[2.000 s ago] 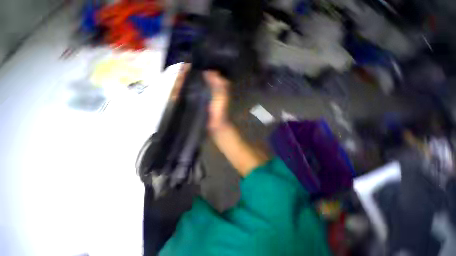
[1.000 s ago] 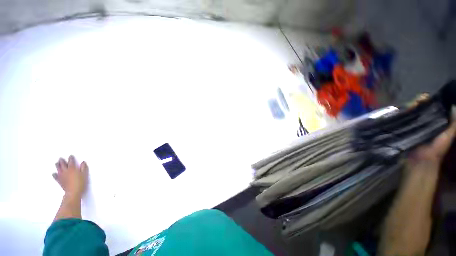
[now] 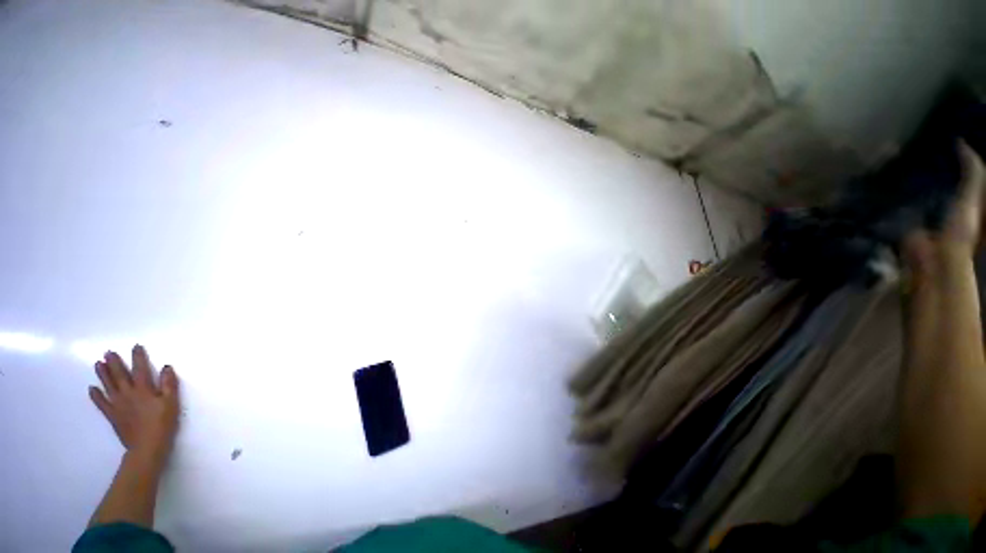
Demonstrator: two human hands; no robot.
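A thick garment stack [image 3: 692, 356] in khaki-grey and black layers hangs over the right front edge of the white table [image 3: 357, 216]. My right hand [image 3: 949, 221] grips its dark bunched end at the far right. The fingers are partly hidden and blurred against the dark cloth. My left hand [image 3: 138, 405] lies flat on the table at the left with its fingers spread and holds nothing. A black smartphone [image 3: 382, 408] lies on the table between my two hands, its screen dark.
A clear bag [image 3: 625, 294] lies on the table just beyond the stack's left end. A small reddish-brown thing [image 3: 698, 267] is at the table's far right. A stained pale wall [image 3: 649, 81] runs along the table's back edge.
The view has turned, and the orange-red cloth has left it. The stack has come up against the table, still in my right hand. My left hand stays flat on the table.
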